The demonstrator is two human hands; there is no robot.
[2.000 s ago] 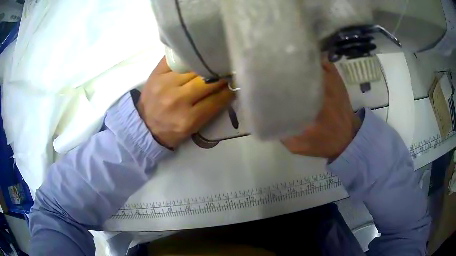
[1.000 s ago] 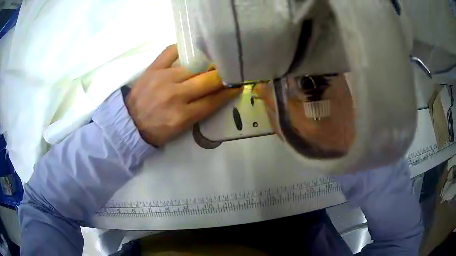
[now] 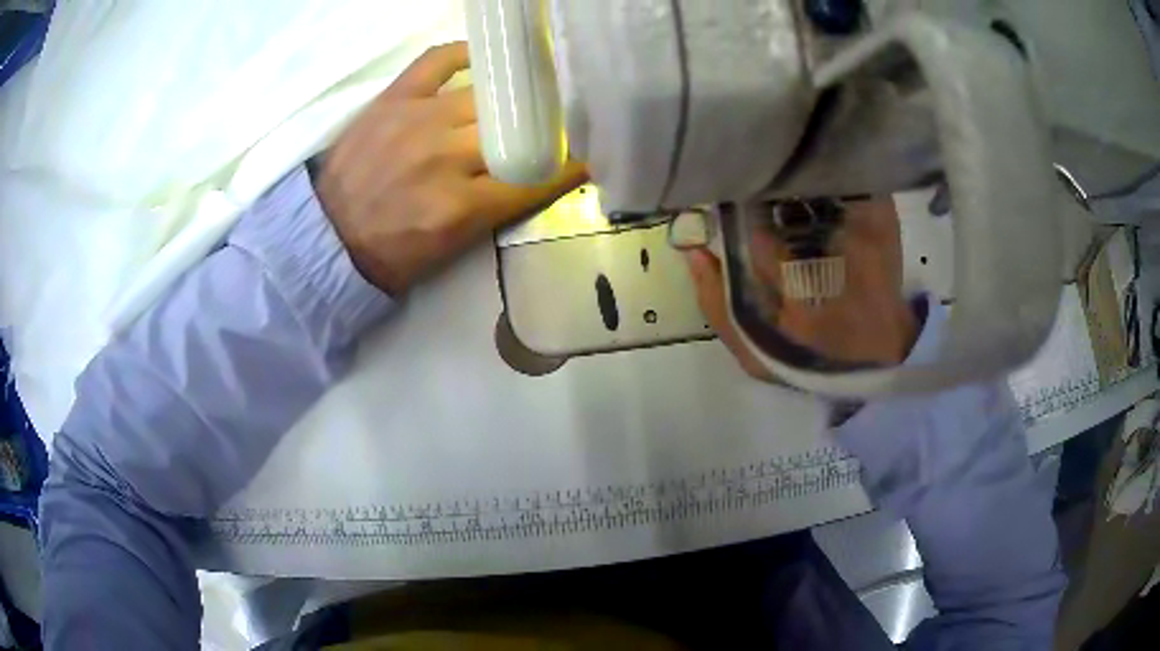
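My left hand lies left of the needle area, its fingertips reaching behind the white lamp tube. White fabric spreads over the table to the left, beside and behind that hand. My right hand is partly hidden behind the loop-shaped guard of the sewing machine; its thumb points at the machine's underside. What either hand holds is hidden. The metal needle plate shows between the hands, under a yellow glow. The needle itself is hidden.
The cream machine head fills the top right, with a ribbed tension knob inside the loop. Printed ruler markings run along the table's front edge. A tan piece lies at the right edge. Something blue shows at the far left.
My left hand has moved up and away from the plate, leaving more of the plate showing. The machine head and lamp sit further right in the view. My right thumb now shows beside the loop.
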